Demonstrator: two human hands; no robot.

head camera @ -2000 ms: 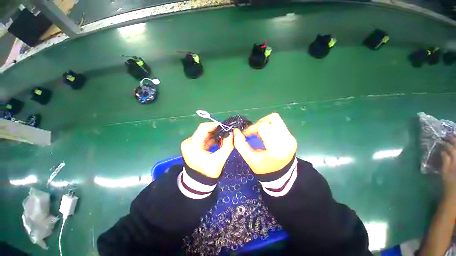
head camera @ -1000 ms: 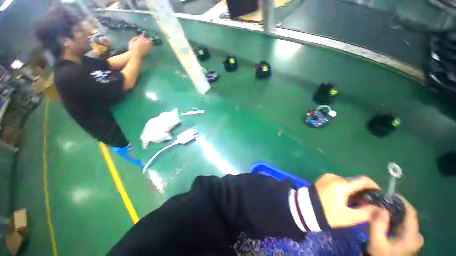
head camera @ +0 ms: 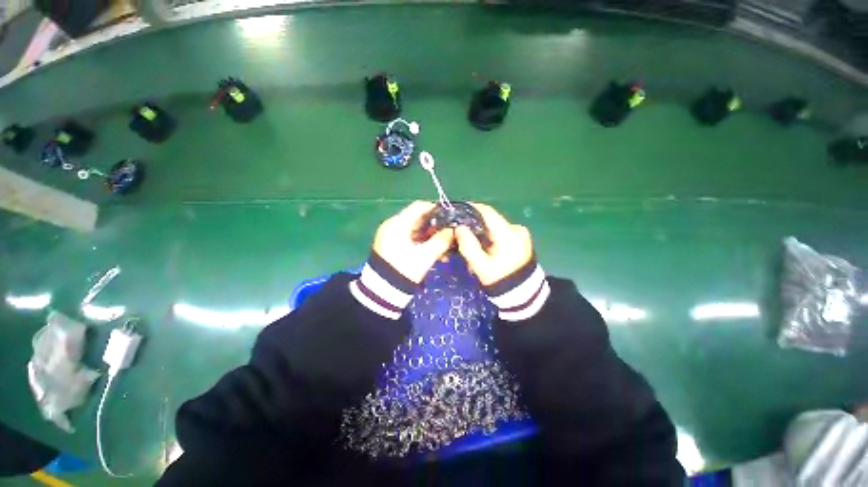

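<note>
My left hand (head camera: 407,242) and my right hand (head camera: 499,247) hold a dark round motor assembly (head camera: 457,216) between them, fingertips meeting at its near side. Its white lead with a pale connector (head camera: 427,164) points up and away over the green surface. Below my hands is a blue parts tray (head camera: 447,332) with many loose thin metal rings (head camera: 433,409), thickly piled at its near end and scattered further up. The underside of the assembly is hidden by my fingers.
Black housings (head camera: 490,106) with yellow-green tabs stand in a row across the line. A loose round board unit (head camera: 395,147) lies before one. A crumpled bag (head camera: 59,369) and white adapter (head camera: 121,350) lie left, a bag of parts (head camera: 819,297) right. A person's sleeve (head camera: 826,442) shows lower right.
The view swung left a second ago and is back over the tray. Both hands still hold the assembly. The neighbour's hand seen earlier at the bag of parts is no longer there.
</note>
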